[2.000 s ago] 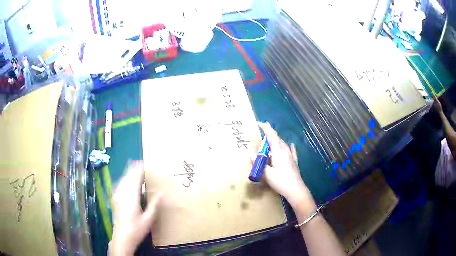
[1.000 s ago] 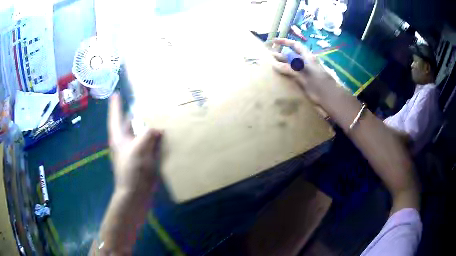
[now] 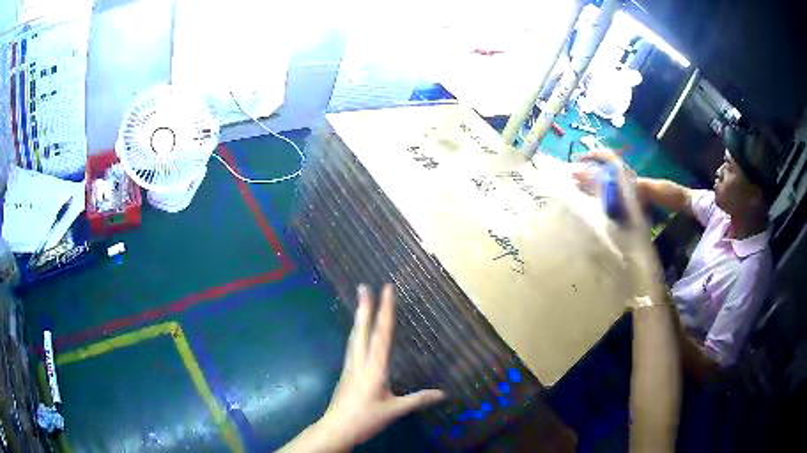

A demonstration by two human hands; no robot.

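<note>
A flat brown cardboard sheet [image 3: 522,265] with handwriting lies on top of the tall tray stack [image 3: 398,296]. Blue marks run along the stack's near corner. My left hand [image 3: 367,380] is empty, fingers spread, in front of the stack's left side. My right hand [image 3: 615,208] is blurred, at the sheet's right edge, with the blue marker [image 3: 611,193] in it. Whether its fingers touch the sheet is unclear.
A white fan [image 3: 168,142] and red box [image 3: 113,199] stand at the back left. A white paint marker [image 3: 51,367] and pale blue wad [image 3: 49,418] lie far left. A person in pale pink [image 3: 730,265] is at the right. Upright poles [image 3: 557,84] stand behind the sheet.
The cardboard sheet has moved from the green mat to the right onto the stack. My left hand has let go of it. The view has turned right. The marker stays in my right hand.
</note>
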